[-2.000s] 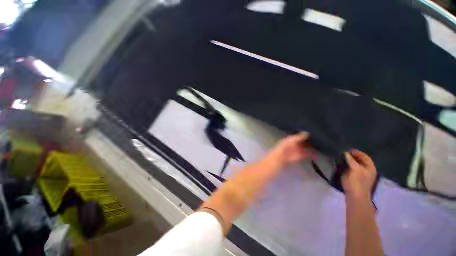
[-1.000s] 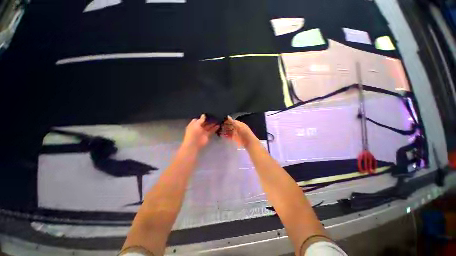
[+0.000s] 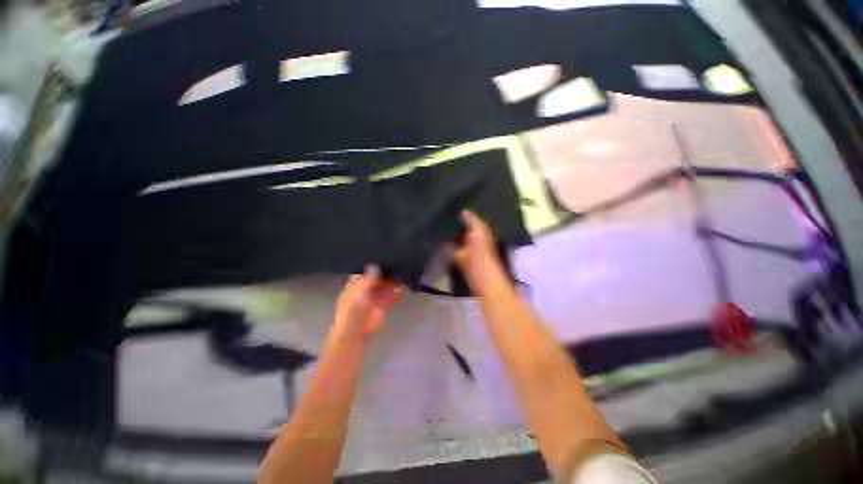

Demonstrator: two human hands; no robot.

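A black cut piece (image 3: 426, 203) lies in front of me, its near edge at my hands. My left hand (image 3: 367, 301) is at the near left edge, fingers closed on the cloth edge. My right hand (image 3: 476, 250) is on the near right part of the piece and grips the cloth there; blur hides its fingertips. A yellow-green gap shows along the piece's far and right edges. A small dark scrap (image 3: 460, 361) lies on the pale bed between my forearms.
Long shears with red handles (image 3: 732, 327) lie at the right. Tangled black offcuts (image 3: 248, 348) lie at the left, others (image 3: 823, 307) at the right. Black fabric sheet (image 3: 407, 76) with pale openings covers the far side. A metal rail (image 3: 790, 123) runs along the right.
The cloth piece has shifted towards me, widening the gap at its far and right edges. My right hand has moved onto the cloth and away from my left. The small scrap now shows between my forearms.
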